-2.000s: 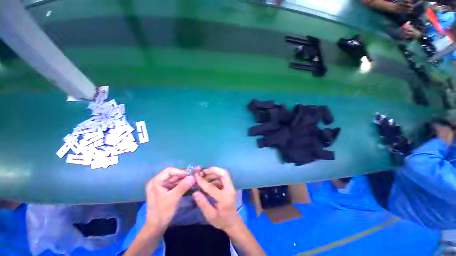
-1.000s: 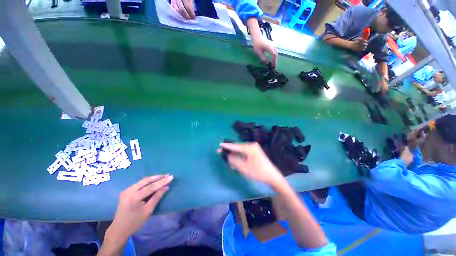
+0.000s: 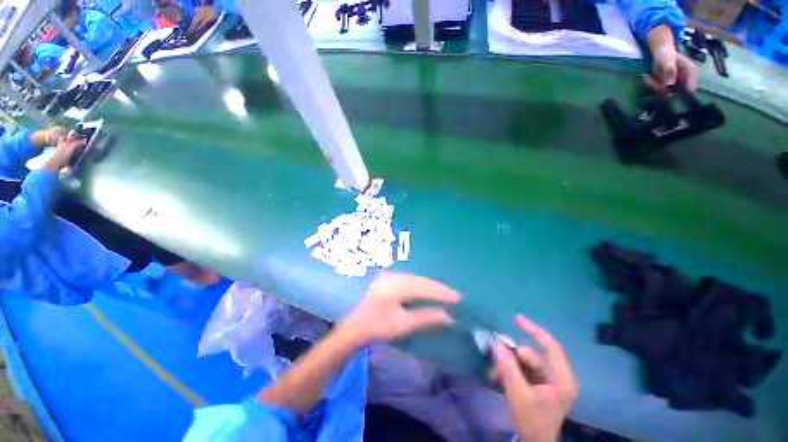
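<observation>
My left hand (image 3: 399,312) and my right hand (image 3: 537,373) are close together over the bench's near edge. A blurred dark piece (image 3: 451,344), which looks like a black strap, spans between the fingers of both hands. A small pale or silver bit (image 3: 496,342) shows on it at my right fingertips; its shape is unclear. White slotted plates (image 3: 356,240) lie in a loose pile beyond my left hand. A heap of black straps (image 3: 687,332) lies to the right of my hands.
A slanting grey-white post (image 3: 304,91) meets the green bench (image 3: 518,198) at the pile. At far right, another worker's hand (image 3: 672,67) touches a black bracket assembly (image 3: 665,125). Blue-clad workers (image 3: 52,233) sit at left. A clear plastic bag (image 3: 246,328) is below the bench edge.
The view has swung left. My right hand has left the black heap and come together with my left hand, the dark piece now between them. The far worker's hand now holds or touches a bracket.
</observation>
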